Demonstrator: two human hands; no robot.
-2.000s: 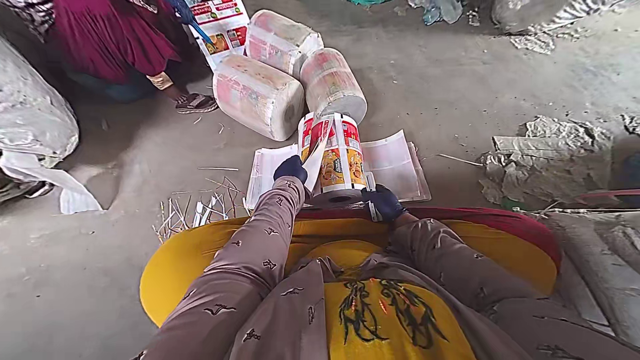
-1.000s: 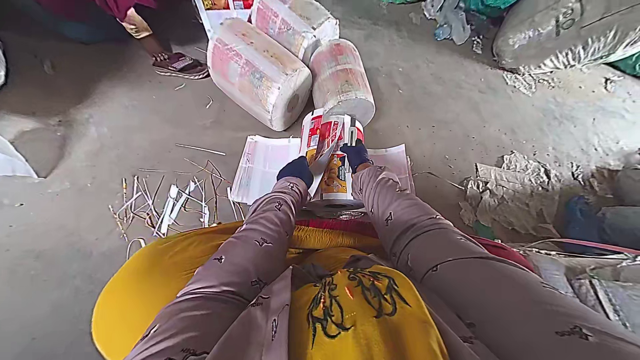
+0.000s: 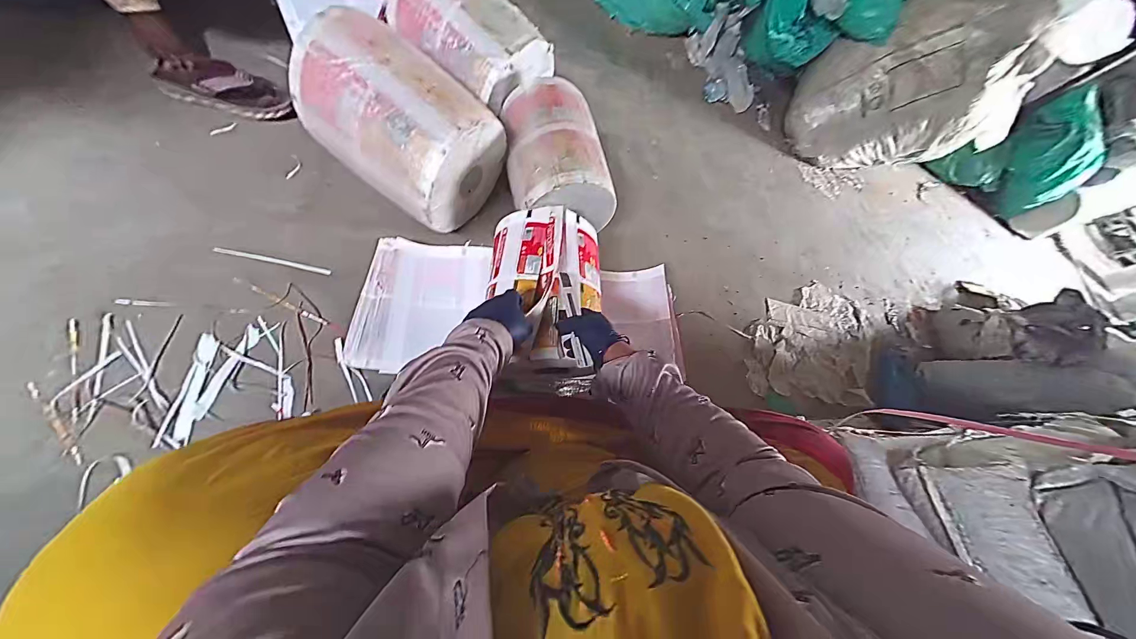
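Note:
A roll of printed plastic film [image 3: 519, 253], red, white and orange, lies in front of me on white sheets [image 3: 422, 297] that stick out on both sides. My left hand [image 3: 504, 316], in a dark glove, grips a raised edge of the film at the roll's left near side. My right hand [image 3: 587, 335], gloved too, is closed at the near right side of the film, close to the left one. A slit-like gap shows between the raised film edges. The fingertips of both hands are partly hidden.
Wrapped film rolls [image 3: 390, 115] lie beyond, one smaller [image 3: 559, 146]. Strips and sticks [image 3: 204, 382] litter the floor at left. A person's sandalled foot [image 3: 222, 89] is at upper left. Crumpled sheets [image 3: 812, 342] lie right; a sack [image 3: 914, 80] and green bags [image 3: 1047, 151] stand at upper right.
My right hand has moved from the roll's near right corner in toward my left hand and the raised film. The view has shifted.

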